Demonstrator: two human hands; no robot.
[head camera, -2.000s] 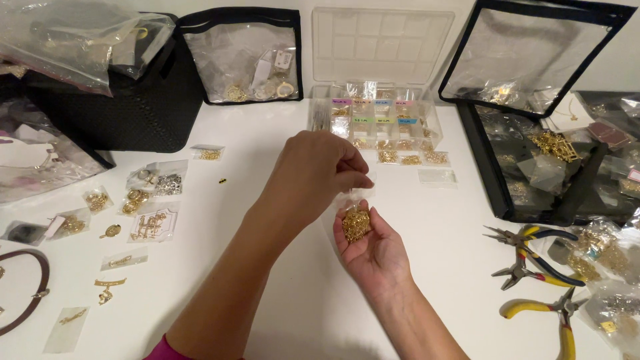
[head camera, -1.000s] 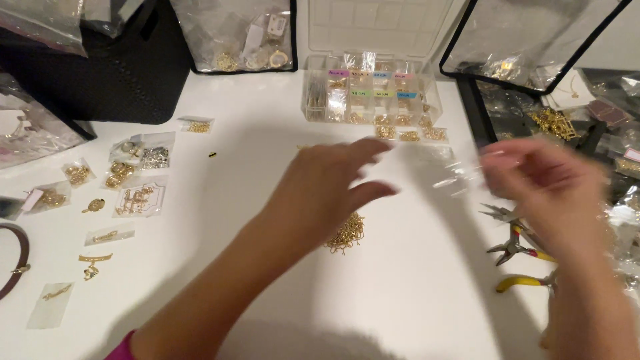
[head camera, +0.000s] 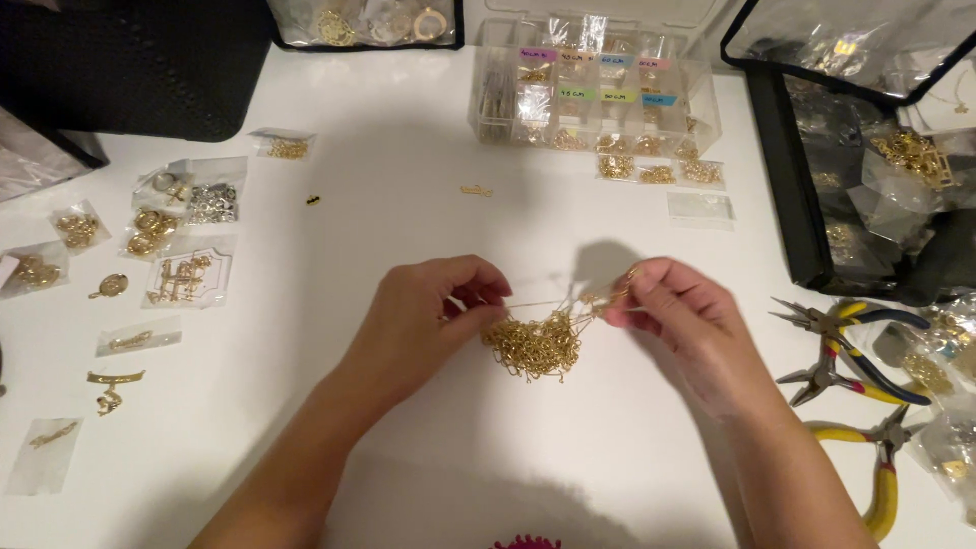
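A tangled bunch of fine gold-coloured chain or wire jewellery pieces (head camera: 534, 347) lies near the middle of the white table, between my hands. My left hand (head camera: 438, 328) pinches a fine strand at the left side of the bunch. From the right, my right hand (head camera: 679, 328) grips gold strands raised from it, with a small gold ring or clasp at the fingertips. Beyond the bunch lies a small gold name-like pendant (head camera: 476, 191). A tiny black and gold charm (head camera: 313, 200) is farther left.
A compartment box (head camera: 595, 95) with coloured labels stands at the back, small bags of gold findings (head camera: 657, 174) before it. Bagged jewellery parts (head camera: 191, 271) lie left. Several pliers (head camera: 827, 343) are at right, beside a black case (head camera: 793, 229). A black woven bin (head camera: 137, 69) stands back left.
The gold pieces were in a bag over my right palm, then lay loose on the table. My right hand has come back from the right, where it moved a clear bag, and now holds strands.
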